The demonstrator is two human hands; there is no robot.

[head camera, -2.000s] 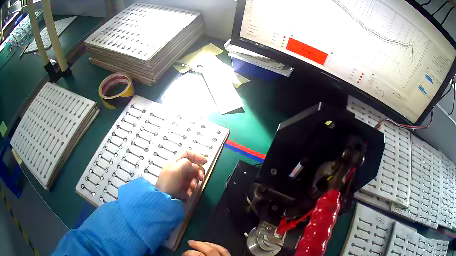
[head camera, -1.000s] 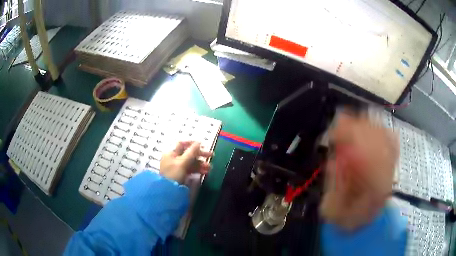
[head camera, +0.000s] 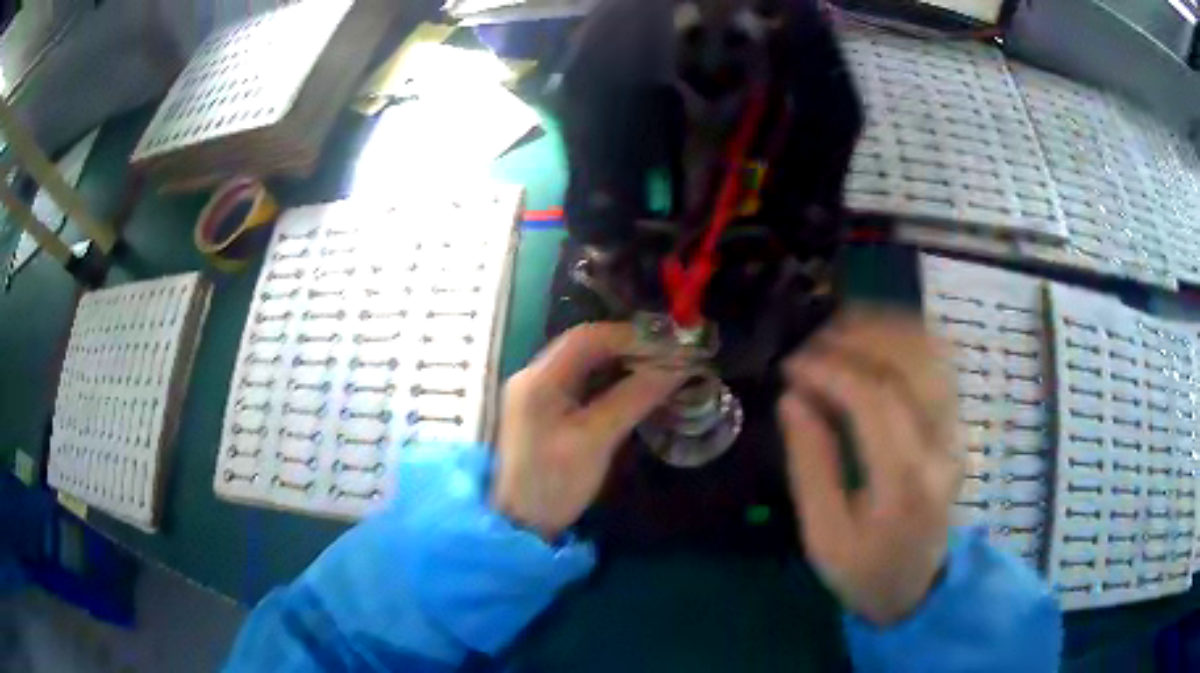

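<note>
The black test fixture [head camera: 711, 171] stands in front of me, with red leads [head camera: 711, 250] running down to a small contact block [head camera: 671, 335]. A round silver nest [head camera: 695, 423] sits just below the block. My left hand [head camera: 566, 427] is at the nest, thumb and forefinger close together at the contact block; whether a small part is between them cannot be told. My right hand [head camera: 875, 460] is blurred, right of the nest, with fingers bent and apart; no part shows in it.
A tray of slots [head camera: 369, 348] lies left of the fixture, a smaller tray [head camera: 125, 394] further left. A tray stack [head camera: 237, 99] and tape roll [head camera: 237, 221] are back left. More trays [head camera: 1125, 447] lie right. Paper slips [head camera: 461, 99] lie behind.
The view has turned down and right, centring the fixture. My left hand has moved from the tray to the nest. My right hand has come down beside the nest from higher up.
</note>
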